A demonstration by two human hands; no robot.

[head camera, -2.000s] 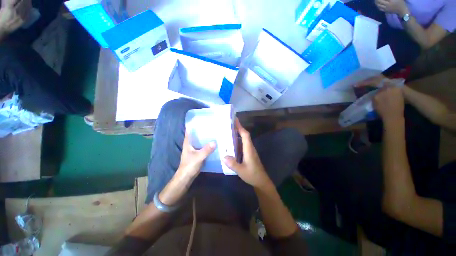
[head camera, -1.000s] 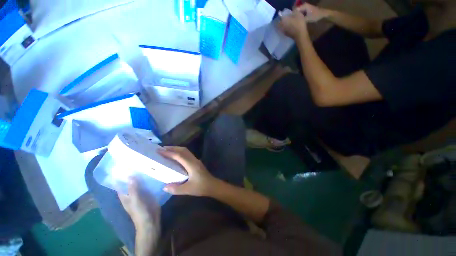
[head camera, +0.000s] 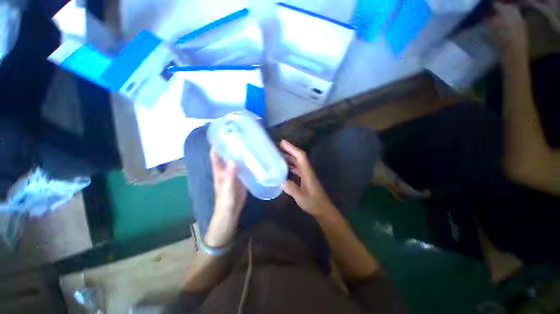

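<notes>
A long oval, translucent white plastic shell (head camera: 248,156) is held tilted over my lap. My left hand (head camera: 227,187) grips its left side, with the thumb on the edge. My right hand (head camera: 302,179) is at its lower right end, fingers bent and slightly spread; the fingertips are at or very near the rim, and contact is not clear. The frame is blurred, so the detail inside the shell cannot be made out.
Open white and blue cartons (head camera: 221,92) stand on the white-covered table (head camera: 150,138) ahead. Another person's arm (head camera: 522,116) and dark-clothed legs are close on the right. A wooden board (head camera: 132,267) lies lower left. Crinkled plastic (head camera: 40,193) is at far left.
The view has swung back left. The boxy white piece in my hands a second ago is now seen as an oval translucent shell. My right hand has shifted to its lower end.
</notes>
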